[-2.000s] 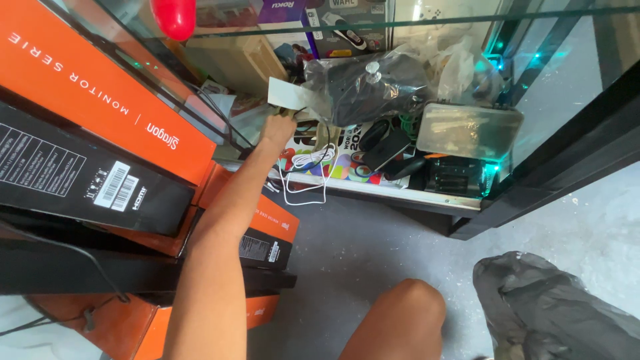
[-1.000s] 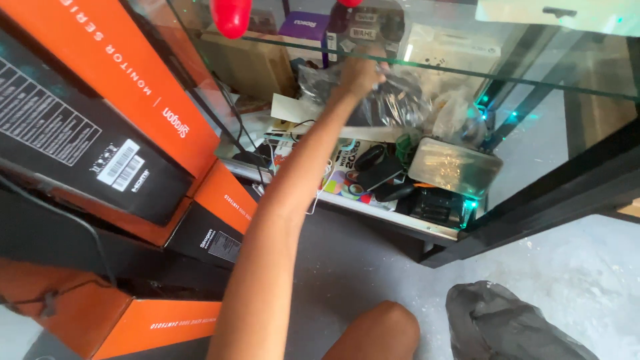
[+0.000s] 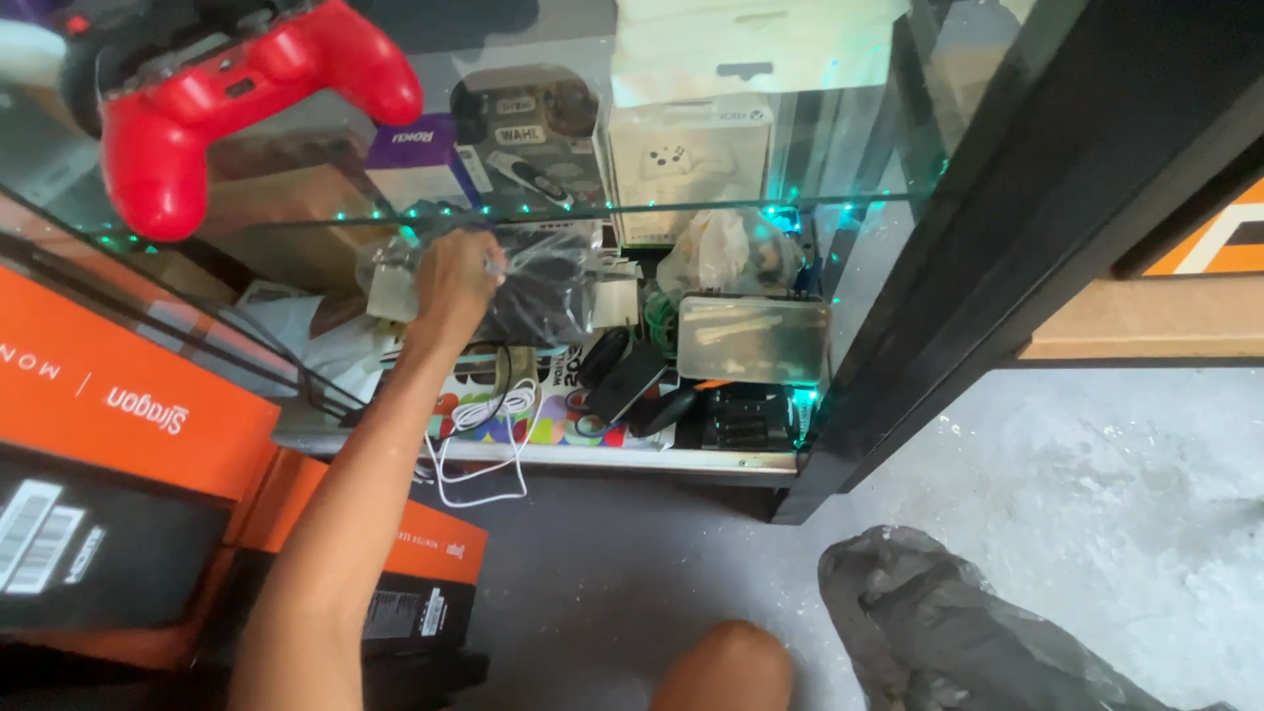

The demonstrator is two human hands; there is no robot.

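Observation:
My left hand (image 3: 459, 276) reaches into the lower part of a glass display case and pinches the gathered end of a clear plastic bag (image 3: 548, 281) with something dark inside. My right hand is out of view. Below the bag, a coiled white cable (image 3: 499, 405) hangs partly over the shelf's front edge. Right of it are a black adapter-like box (image 3: 629, 382) and dark rounded objects. A translucent plastic case (image 3: 753, 339) lies farther right, above a black battery charger-like tray (image 3: 746, 420).
A red game controller (image 3: 257, 99) is at upper left. A glass shelf edge (image 3: 671, 208) crosses above my hand. Behind stand a purple Roku box (image 3: 420, 163), a Wahl clipper package (image 3: 533, 148) and an Xbox controller box (image 3: 686, 163). Orange-black monitor boxes (image 3: 128, 395) are stacked left; a dark plastic bag (image 3: 948, 612) lies right.
My left hand has left the white card it touched at first and taken hold of the clear bag, which now sits farther left over the shelf. The view has shifted.

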